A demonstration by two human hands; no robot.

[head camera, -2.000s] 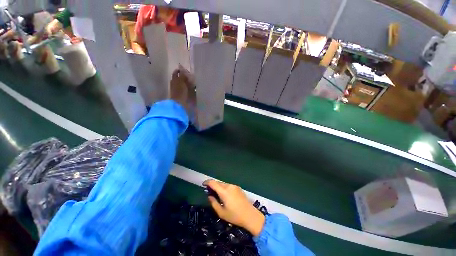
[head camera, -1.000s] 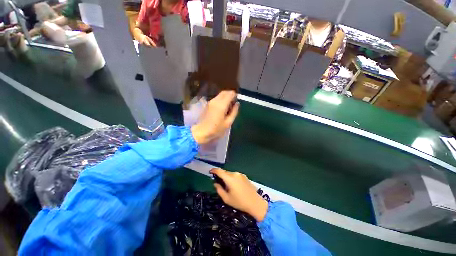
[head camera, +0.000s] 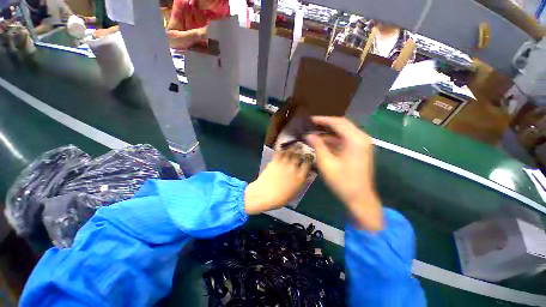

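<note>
An open carton (head camera: 326,90) stands on the belt in front of me, its brown-inside lid raised at the back. My left hand (head camera: 280,181) is at its near side, fingers bent over the front rim into the opening. My right hand (head camera: 347,162), blurred, is over the opening with a thin black cable (head camera: 293,144) at its fingertips. The hands hide most of the inside; something pale shows there. A tangled black cable pile (head camera: 269,264) lies nearest me, below both hands.
A crumpled black plastic bag (head camera: 90,186) lies at left. A closed white product box (head camera: 500,247) stands at right. A grey metal post (head camera: 158,90) rises left of the carton. Grey cartons (head camera: 212,78) stand along the far belt edge, with people opposite.
The open carton has moved right and turned somewhat. My right hand has risen from beside the cable pile to the carton opening. My left hand has moved right and down, off the lid.
</note>
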